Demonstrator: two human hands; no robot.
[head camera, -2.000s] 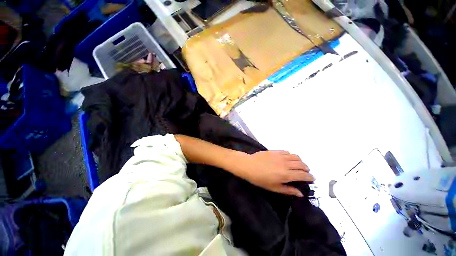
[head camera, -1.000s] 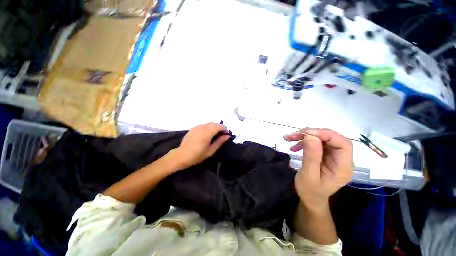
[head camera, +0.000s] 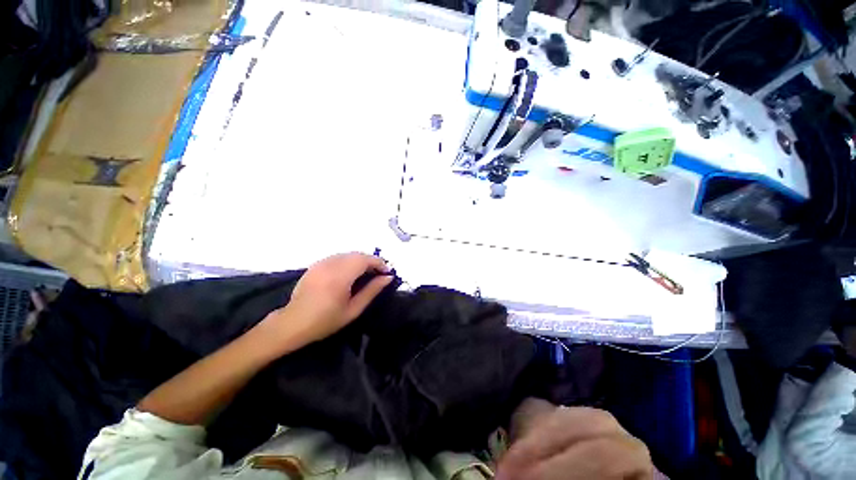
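Note:
A dark garment (head camera: 413, 352) lies over my lap and against the front edge of the white table (head camera: 282, 187). My left hand (head camera: 328, 295) is on the garment near the table edge and pinches a small dark part of it between thumb and fingers. My right hand (head camera: 573, 445) is low at the bottom edge, blurred and partly cut off. Its fingertips are hidden, so whether it holds anything cannot be seen. Thread snips (head camera: 657, 274) lie on the table at the right.
A white sewing machine (head camera: 601, 122) with a blue stripe stands at the back right, with a green block (head camera: 644, 152) on it. A brown cardboard sheet (head camera: 103, 187) covers the table's left end. Another person's pale sleeve (head camera: 817, 427) shows at the lower right.
My right hand has dropped from above the table edge to the bottom of the picture. My left hand keeps its pinch on the garment. The view has shifted, showing more of the machine.

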